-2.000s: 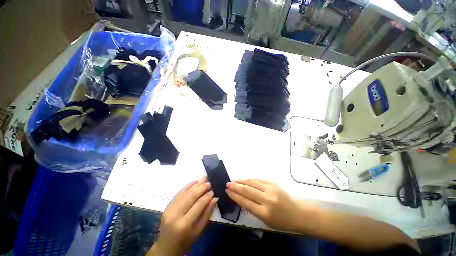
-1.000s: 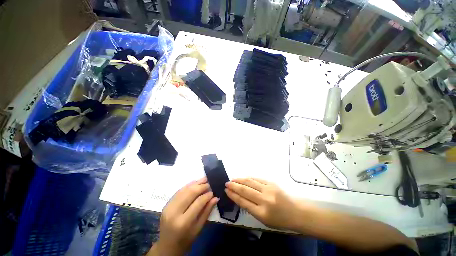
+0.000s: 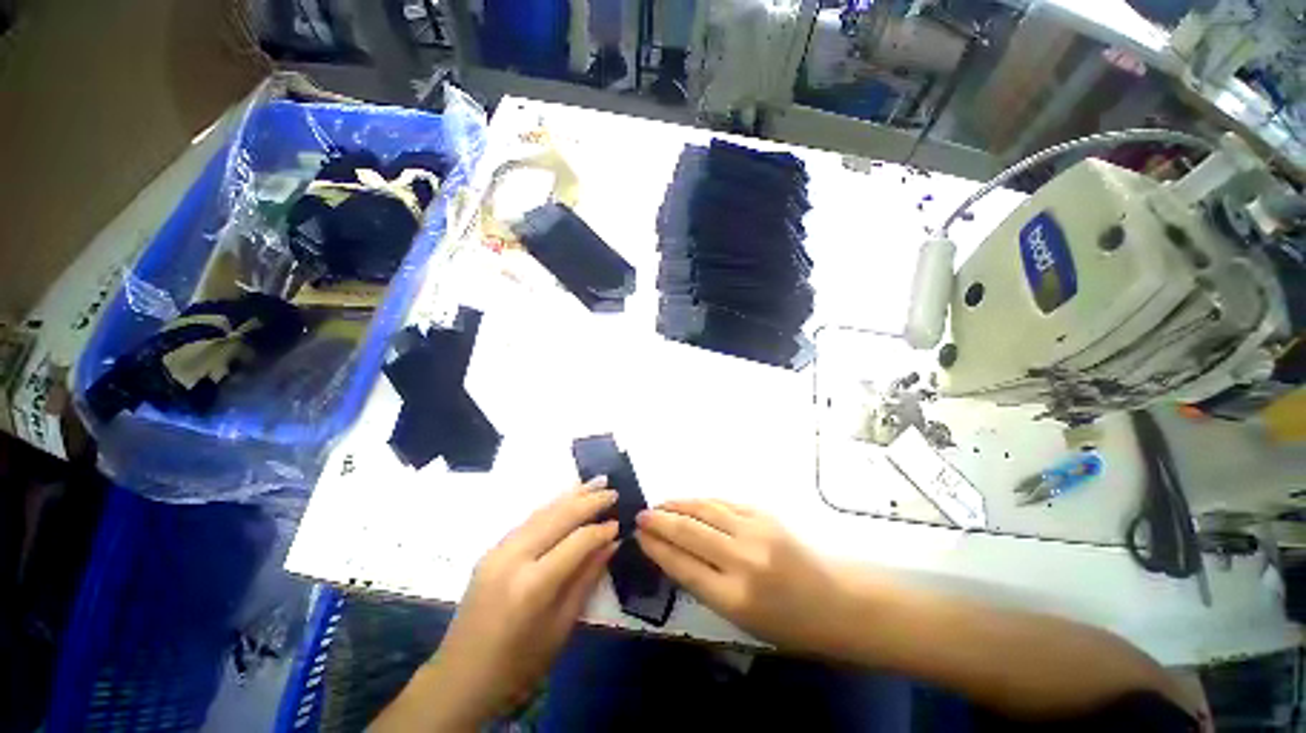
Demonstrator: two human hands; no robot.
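A small stack of dark fabric pieces point(image 3: 626, 527) lies near the table's front edge, tilted, its lower end pointed. My left hand point(image 3: 537, 580) presses on its left side with the fingertips. My right hand point(image 3: 738, 570) has its fingertips on the right side of the same stack. Both hands are bare, and their fingers hide the middle of the stack. A large stack of overlapping dark pieces point(image 3: 733, 251) lies behind. A smaller dark bundle point(image 3: 576, 256) and crossed dark strips point(image 3: 444, 390) lie to the left.
An off-white sewing machine point(image 3: 1103, 287) stands at the right of the white table point(image 3: 716, 415). Near it lie a white template point(image 3: 934, 478), blue snips point(image 3: 1060, 478) and black shears point(image 3: 1164, 501). A plastic-lined blue bin point(image 3: 375, 337) with dark bundles stands left, above a blue basket point(image 3: 158, 602).
My left fingers have moved slightly up along the stack. My right hand stays at its side, with a slight shift left. The whole view has shifted slightly.
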